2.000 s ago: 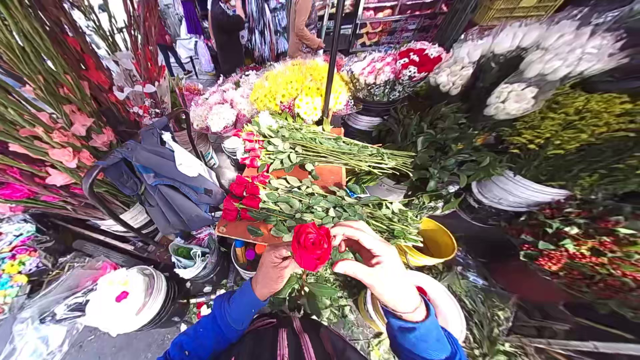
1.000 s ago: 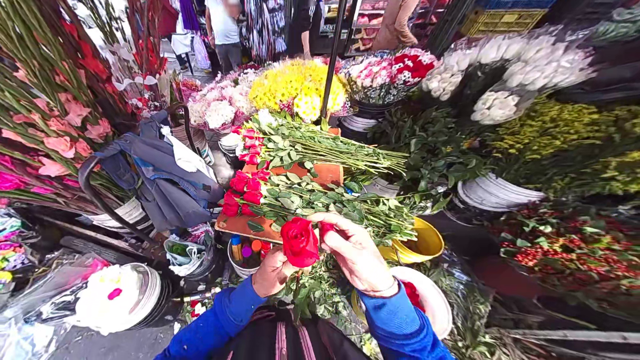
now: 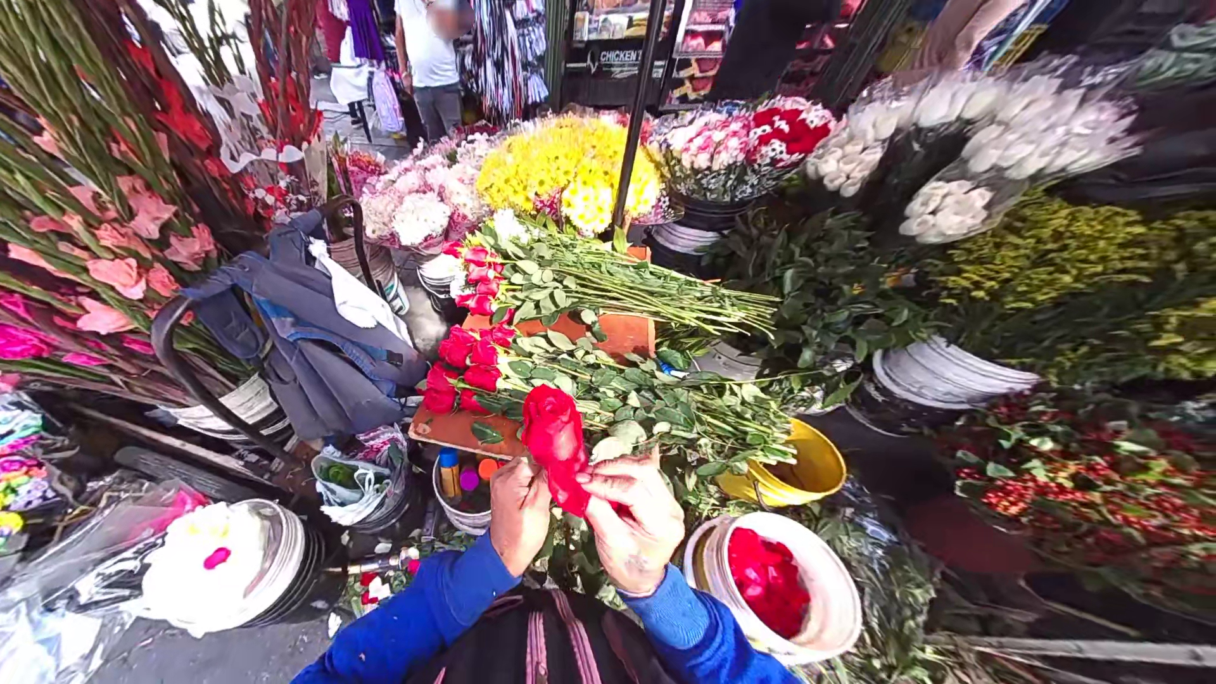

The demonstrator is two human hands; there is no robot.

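A red rose (image 3: pixel 554 432) is held upright between my hands, low in the middle of the view. My left hand (image 3: pixel 520 508) grips it just below the bloom, the stem mostly hidden by the fingers. My right hand (image 3: pixel 632 518) pinches a red petal at the rose's lower right side with thumb and fingers. Beyond the hands, long-stemmed red roses (image 3: pixel 465 366) lie in a bunch on an orange-brown board (image 3: pixel 456 432), heads to the left. A second bunch of red roses (image 3: pixel 483 280) lies behind it. Red petals (image 3: pixel 765 584) fill part of a white bucket (image 3: pixel 836 617).
A yellow bucket (image 3: pixel 822 461) stands right of the stems. A small bucket with colored-capped containers (image 3: pixel 449 470) is left of my hands. A dark backpack (image 3: pixel 332 361) hangs at a curved metal bar (image 3: pixel 190 380). Buckets of flowers surround the board; a person (image 3: pixel 432 57) stands far back.
The rose has tilted, its bloom now leaning up and left, with petals drawn down at its side. My right hand has moved down from the top of the bloom to its lower side.
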